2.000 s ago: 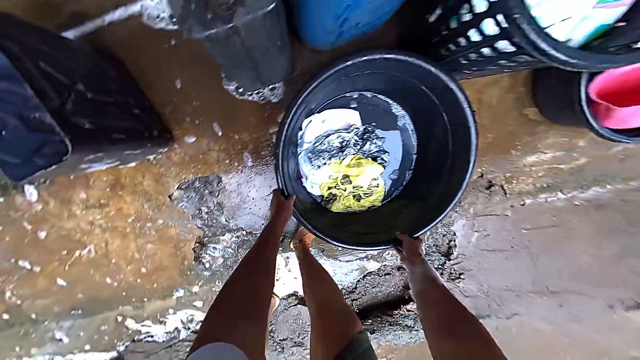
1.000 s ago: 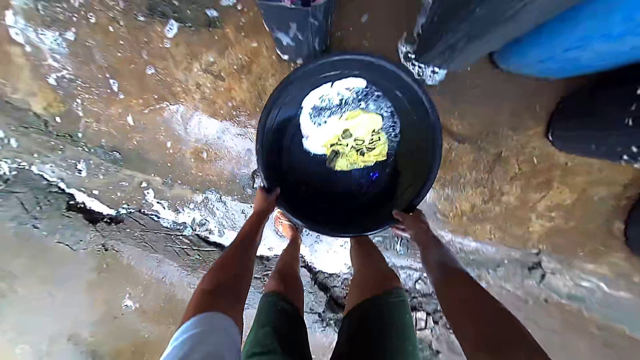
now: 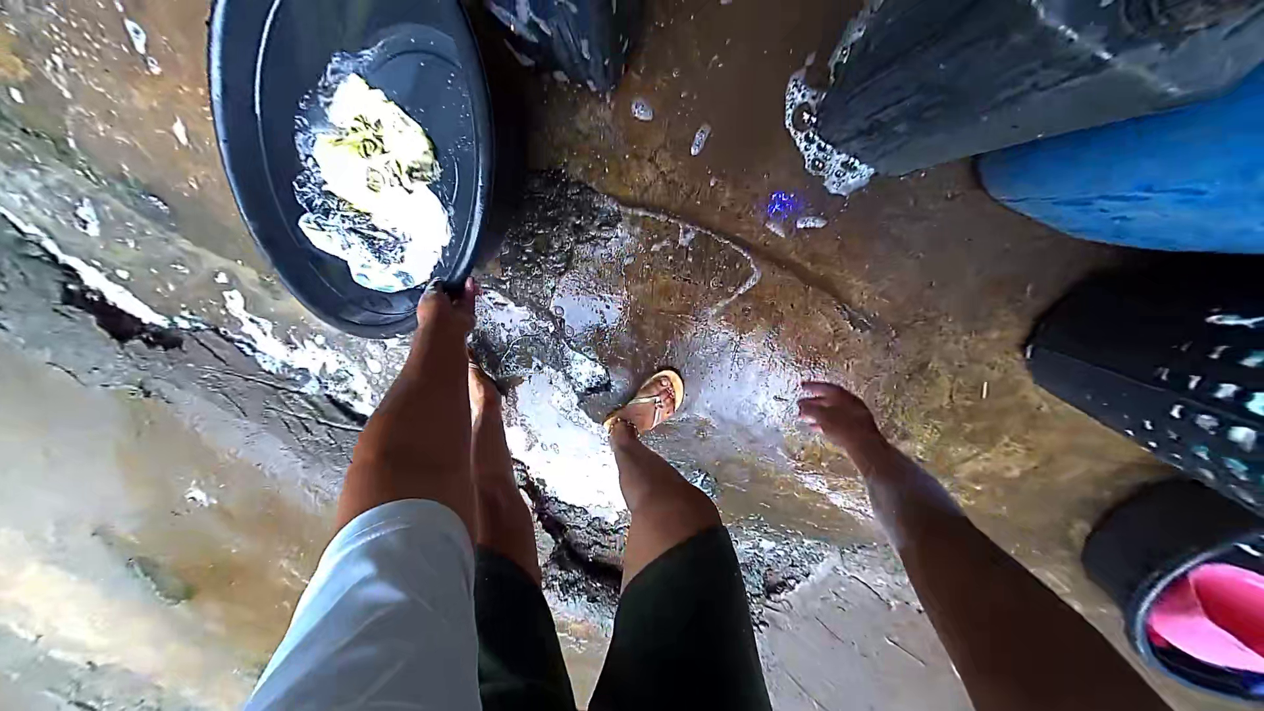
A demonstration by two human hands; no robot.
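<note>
A round black plastic tub [image 3: 341, 286] is at the upper left, tilted, with wet yellow and white cloth [image 3: 380, 173] and some water inside. My left hand [image 3: 447, 306] grips the tub's rim on its near side. My right hand [image 3: 837, 413] is off the tub, over the wet ground to the right of my feet, fingers apart and holding nothing. The tub's far edge is cut off by the top of the view.
Dark containers [image 3: 987, 89] with foam at the base, a blue container [image 3: 1136, 178], a black perforated basket [image 3: 1165, 365] and a black bucket with something pink inside [image 3: 1210, 612] stand at the right. My sandalled foot [image 3: 652, 400] is on wet, cracked ground.
My right hand has let go of the tub's rim. The tub, held by my left hand alone, has moved left and is now tilted. The view has shifted.
</note>
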